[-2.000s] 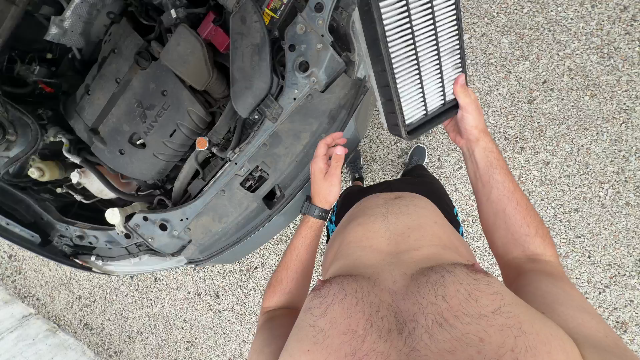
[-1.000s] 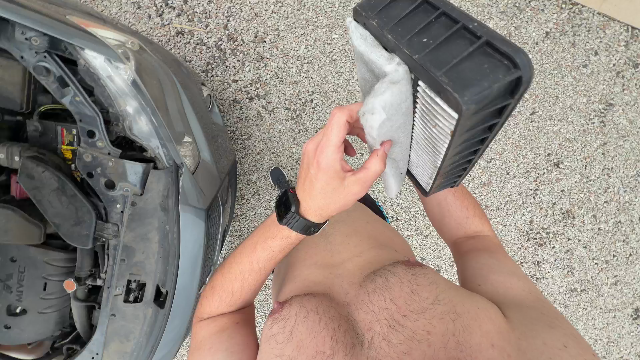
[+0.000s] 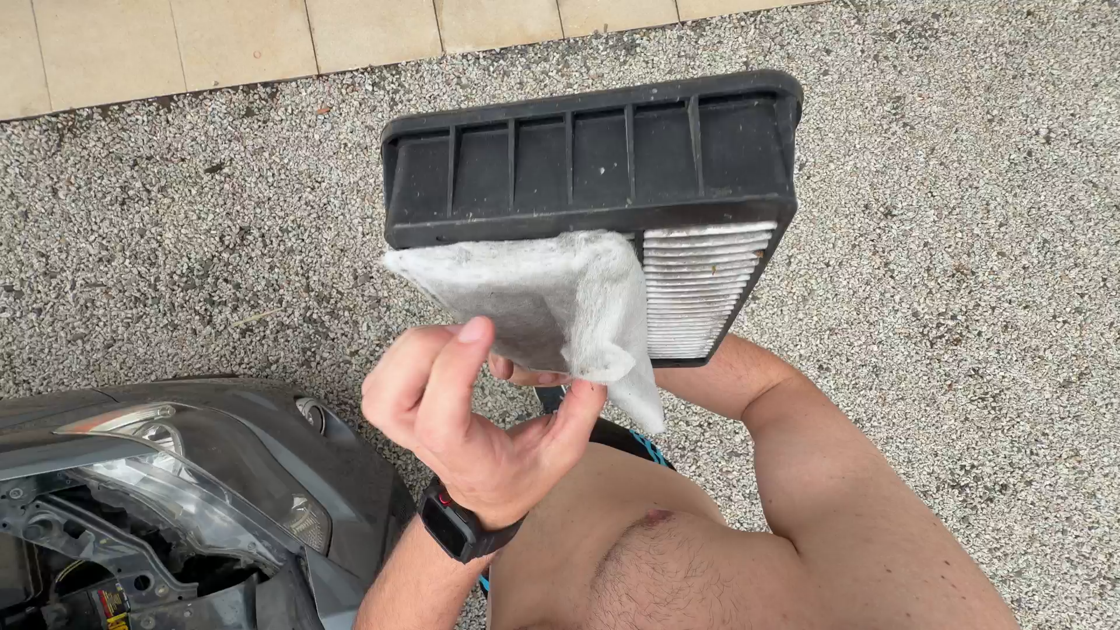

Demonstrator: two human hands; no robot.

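Note:
A car engine air filter with a black plastic frame [image 3: 595, 166] and white pleats [image 3: 704, 289] is held up, tilted, in front of me. A greyish-white fibrous sheet [image 3: 534, 297] covers the left part of its pleated face, folded and hanging past the lower edge. My left hand [image 3: 486, 420], with a black watch [image 3: 455, 525] on the wrist, grips the sheet's lower edge, thumb at its hanging corner and a finger at its left part. My right forearm [image 3: 735, 376] reaches behind the filter and supports it from below; that hand is mostly hidden.
At the lower left stands a grey car with its headlight [image 3: 254, 464] and part of the open engine bay [image 3: 96, 560]. Pebbled ground [image 3: 945, 262] lies below, bordered by beige tiles [image 3: 245, 44] at the top left.
The filter has turned, and its ribbed long side now faces up in view. The left hand, empty earlier, took hold of the white sheet. The view has swung off the engine bay.

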